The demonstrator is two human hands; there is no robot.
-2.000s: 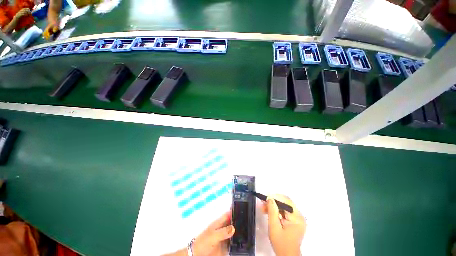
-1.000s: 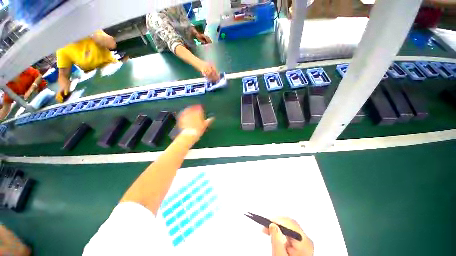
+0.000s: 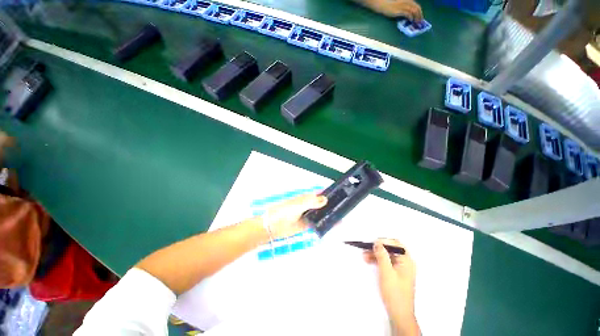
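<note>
My left hand (image 3: 296, 213) holds a black housing (image 3: 345, 197) by its lower end, tilted up to the right above the white work sheet (image 3: 263, 298). Its open hollow side faces up, with a small white spot near the top end. My right hand (image 3: 393, 262) holds dark tweezers (image 3: 375, 247) over the sheet, their tip pointing left, below the housing and apart from it. The blue adhesive pieces (image 3: 287, 245) lie in rows on the sheet, partly hidden by my left hand and wrist.
Other housings (image 3: 308, 98) stand in slanted rows on the green belt (image 3: 368, 125). Blue frames (image 3: 306, 37) line its far side. A white post (image 3: 539, 207) rises at right. A person's hand (image 3: 402, 9) touches a blue frame at the top. Another person's orange clothing shows at far left.
My left hand has come back from the belt and now holds a housing over the sheet. My right hand still holds the tweezers. The view has turned and tilted.
</note>
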